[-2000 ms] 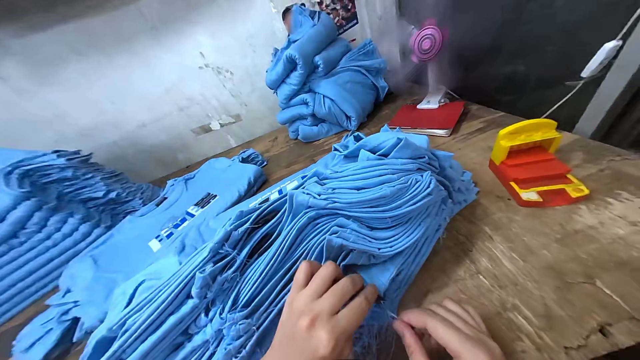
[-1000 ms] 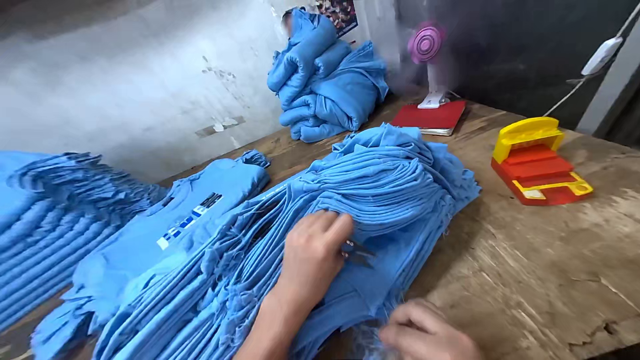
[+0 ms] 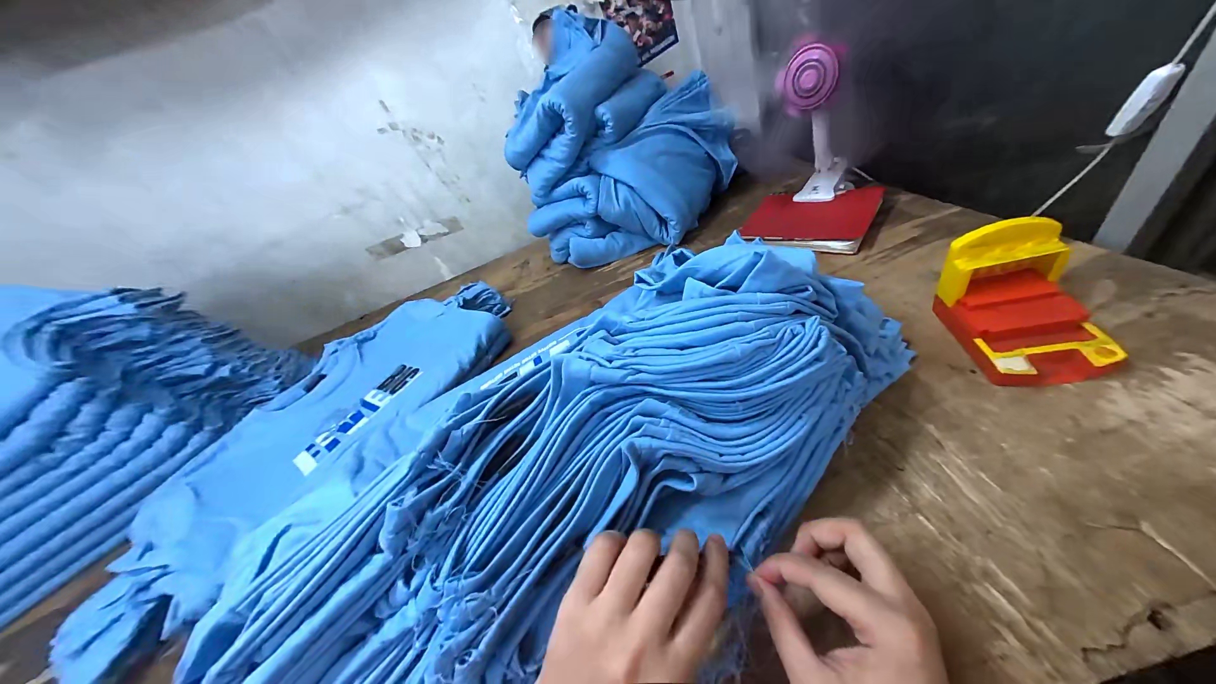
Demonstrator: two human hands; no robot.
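Observation:
A thick stack of blue T-shirts (image 3: 722, 380) lies bunched on the wooden table, loose threads hanging from its edges. At its near right edge my left hand (image 3: 641, 608) rests with curled fingers; whether it still has the dark snips seen earlier is hidden. Right beside it, my right hand (image 3: 845, 603) pinches a thin loose thread (image 3: 748, 560) between thumb and forefinger. Left of the stack a blue T-shirt with a printed chest (image 3: 427, 332) is spread flat.
Layered blue garments (image 3: 104, 418) lie at the far left, and rolled blue fabric (image 3: 617, 152) is heaped by the wall. A pink and white clip fan (image 3: 817, 104) stands on a red book (image 3: 812, 218). A red and yellow plastic stand (image 3: 1026, 304) sits on the table's right side.
My left hand has come down from the middle of the stack to its near edge, beside my right hand. The dark snips seen in it one second ago no longer show.

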